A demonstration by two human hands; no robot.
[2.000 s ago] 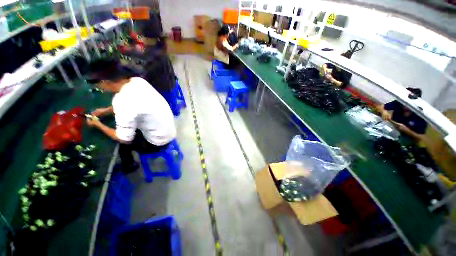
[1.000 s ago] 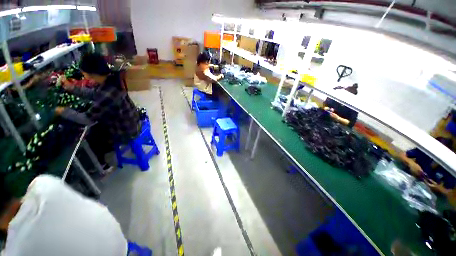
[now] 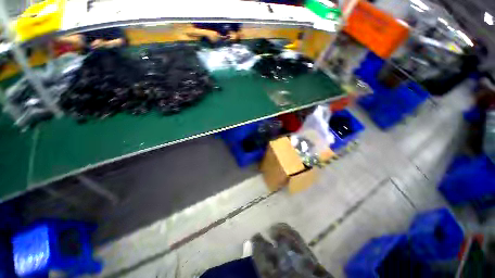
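No hand of mine can be made out. A blurred grey-brown shape [image 3: 287, 254] with a dark blue patch beside it is at the bottom edge; I cannot tell what it is. A green-topped bench [image 3: 239, 107] crosses the view. A large heap of black cable leads [image 3: 146, 81] lies on it, with clear plastic bags [image 3: 230, 57] at its right and a smaller black heap [image 3: 282, 66] beyond. An open cardboard carton [image 3: 283, 157] stands on the floor by the bench, holding a clear bag and small shiny parts.
A blue stool [image 3: 51, 247] is at the lower left. Blue bins [image 3: 344, 130] stand past the carton, with more blue items [image 3: 434, 231] at the lower right. Two people's arms show behind the bench under a white shelf [image 3: 163, 15]. An orange bin [image 3: 375, 28] is at the upper right.
The view has swung right from looking down the aisle to facing the right-hand bench. The carton is in view again, and the person in white has left the view.
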